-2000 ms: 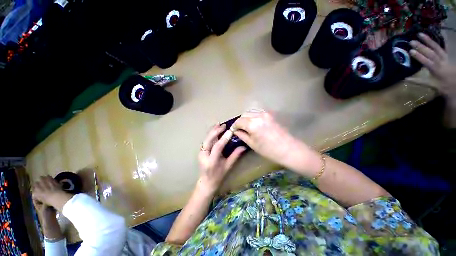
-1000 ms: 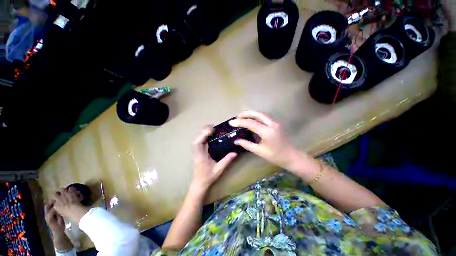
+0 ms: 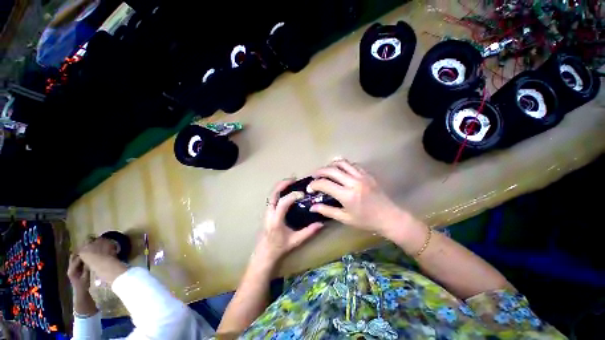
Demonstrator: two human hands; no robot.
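A black speaker housing point(image 3: 302, 214) lies on its side on the tan table point(image 3: 278, 133), in front of me. My left hand point(image 3: 284, 222) grips its left part, with the thumb on the near side. My right hand point(image 3: 348, 199) is on its right part, with fingertips at the slot on its upper side. Something small and shiny with a reddish tint shows in the slot between my fingertips; I cannot tell exactly what it is.
Several black housings with white rings point(image 3: 383, 70) stand or lie at the right. A wired-board pile point(image 3: 564, 30) is behind them. Another housing point(image 3: 215, 151) lies left, beside a green board point(image 3: 225, 127). A white-sleeved coworker point(image 3: 149, 299) works at lower left. Dark housing rows line the far side.
The view has shifted slightly. My right fingers have moved from pinching over the housing to its slot. The other person's hand at the far right has left the view.
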